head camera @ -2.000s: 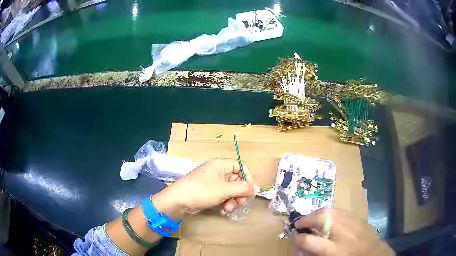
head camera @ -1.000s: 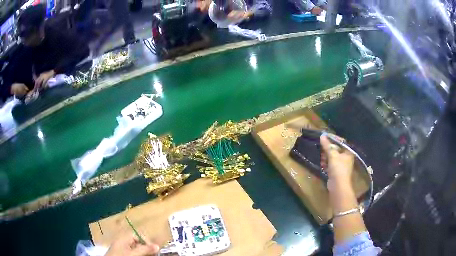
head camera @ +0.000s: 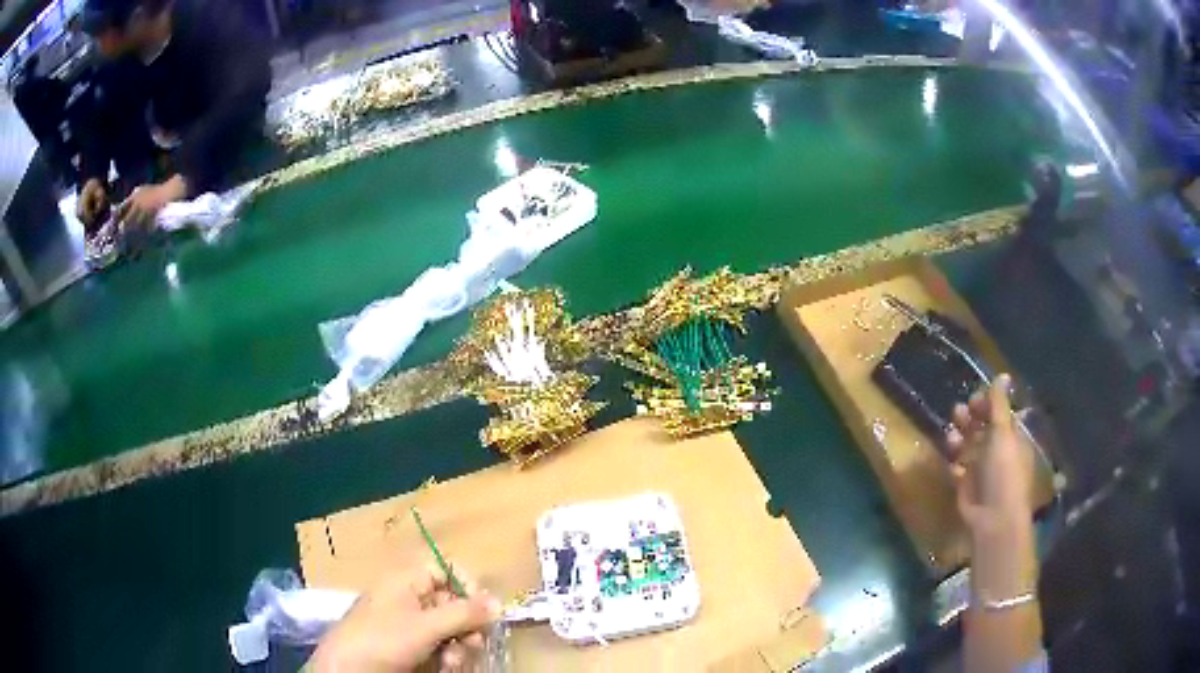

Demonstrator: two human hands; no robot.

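Note:
The white housing (head camera: 619, 565) lies open on the brown cardboard mat (head camera: 711, 500), with a small green circuit board (head camera: 644, 565) inside. My left hand (head camera: 419, 621) is at the mat's lower left, closed on a thin green stick-like piece (head camera: 437, 550) that points up. A white lead or cord runs between its fingertips and the housing's left side. My right hand (head camera: 996, 460) is over the right edge of the cardboard tray, with its fingers apart and nothing seen in them. A thin pale tube or cable (head camera: 967, 358) curves past it over the black block (head camera: 928, 375).
White-wire (head camera: 524, 362) and green-wire (head camera: 695, 362) bundles with brass ends stand behind the mat. The shallow cardboard tray (head camera: 855, 408) is at right. On the green belt (head camera: 684, 164) lies another white housing (head camera: 537, 208) with a bagged cord. A person's hands (head camera: 138, 204) work across the belt.
The view has turned from the mat towards the right. My right hand has left the housing, moved to the tray and let go of the soldering tool. My left hand keeps hold of the green piece.

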